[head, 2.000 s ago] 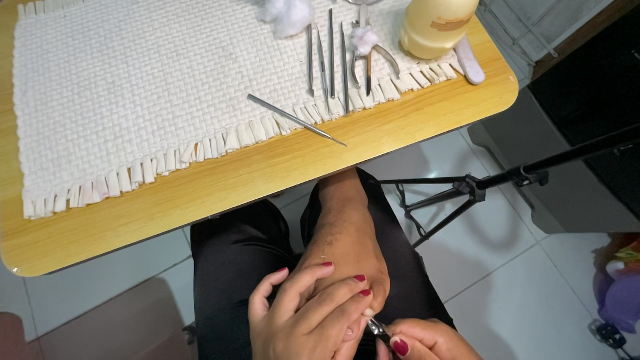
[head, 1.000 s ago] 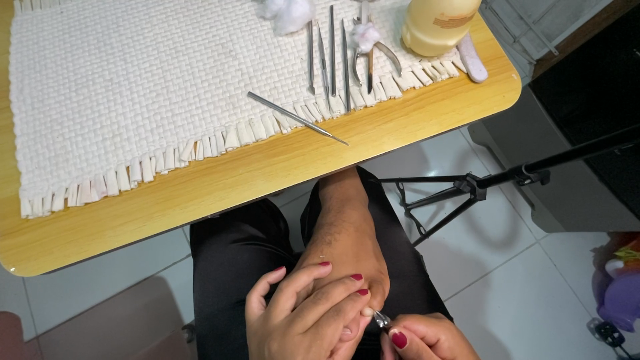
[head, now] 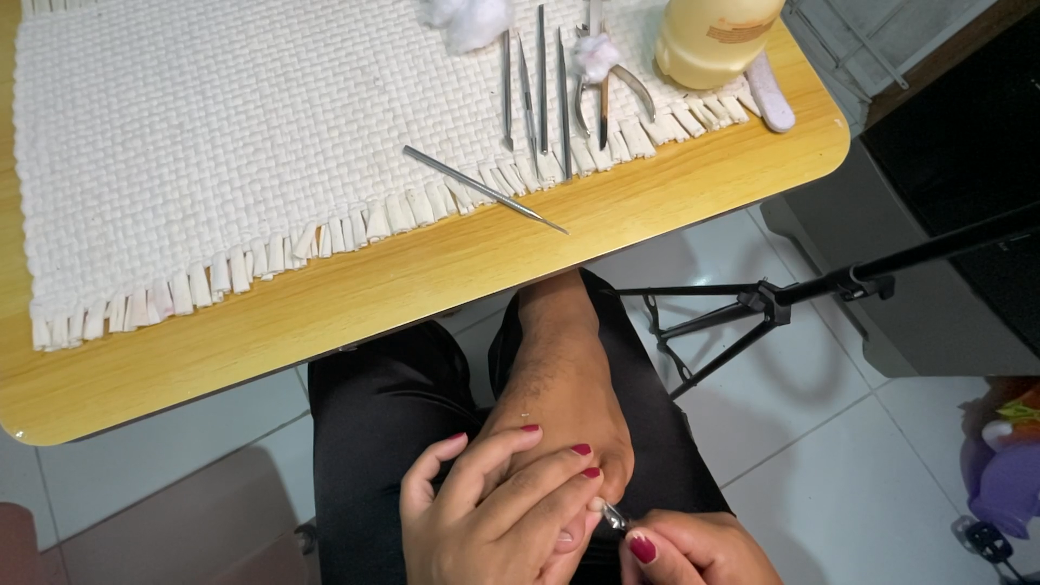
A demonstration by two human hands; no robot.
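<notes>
A person's bare foot (head: pixel 561 382) rests on my lap, over black trousers (head: pixel 374 455). My left hand (head: pixel 504 512) lies across the front of the foot, its fingers spread over the top and holding the toes. Low in the view, my right hand (head: pixel 691 548) grips a small metal tool (head: pixel 615 517), which looks like a nipper; most of it is hidden in the fingers. Its tip is at the end of a toe, close beside my left fingers. Dark red polish covers my nails.
A wooden table (head: pixel 325 301) bears a white woven mat (head: pixel 227 146), several metal manicure tools (head: pixel 543 81), a cuticle nipper (head: pixel 634 91), cotton (head: pixel 471 20), a bottle of yellowish liquid (head: pixel 715 41) and a nail file (head: pixel 769 93). A black tripod (head: pixel 764 302) stands at the right.
</notes>
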